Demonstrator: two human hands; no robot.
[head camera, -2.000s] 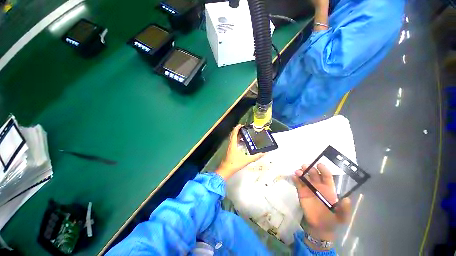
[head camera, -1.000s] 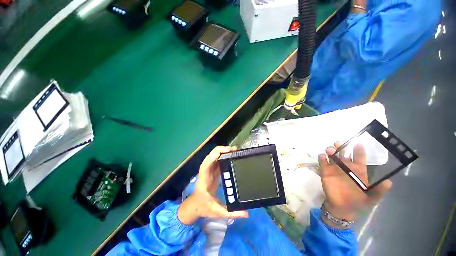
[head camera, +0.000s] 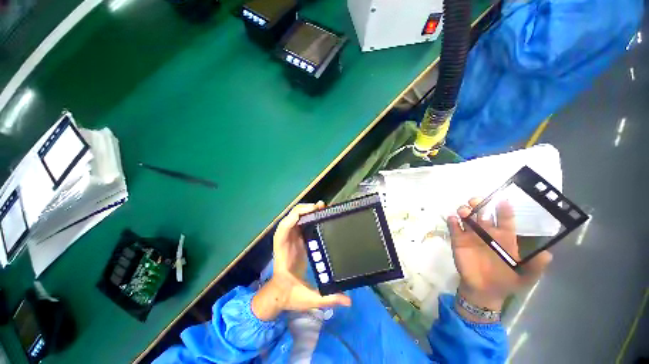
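Note:
My left hand (head camera: 286, 274) holds a square black display module (head camera: 354, 245) by its left side and lower edge. Its grey screen and row of four pale buttons face up toward me. My right hand (head camera: 494, 259) holds a thin black front bezel (head camera: 485, 237) with an open window and a row of button openings, tilted, at the right. My fingers show through its window. The module and the bezel are apart.
A black hose with a yellow nozzle (head camera: 431, 133) hangs above a waste bag (head camera: 420, 263) and a white board (head camera: 548, 165). On the green bench lie an open meter body (head camera: 146, 276), tweezers (head camera: 178, 174), overlay sheets (head camera: 99, 188), panel meters (head camera: 311, 48) and a white box (head camera: 395, 25). A blue-sleeved person is at upper right.
My left hand has brought the module from under the nozzle down toward me, its screen now facing up larger in view. The bezel stays in my right hand, slightly shifted. The view has shifted too.

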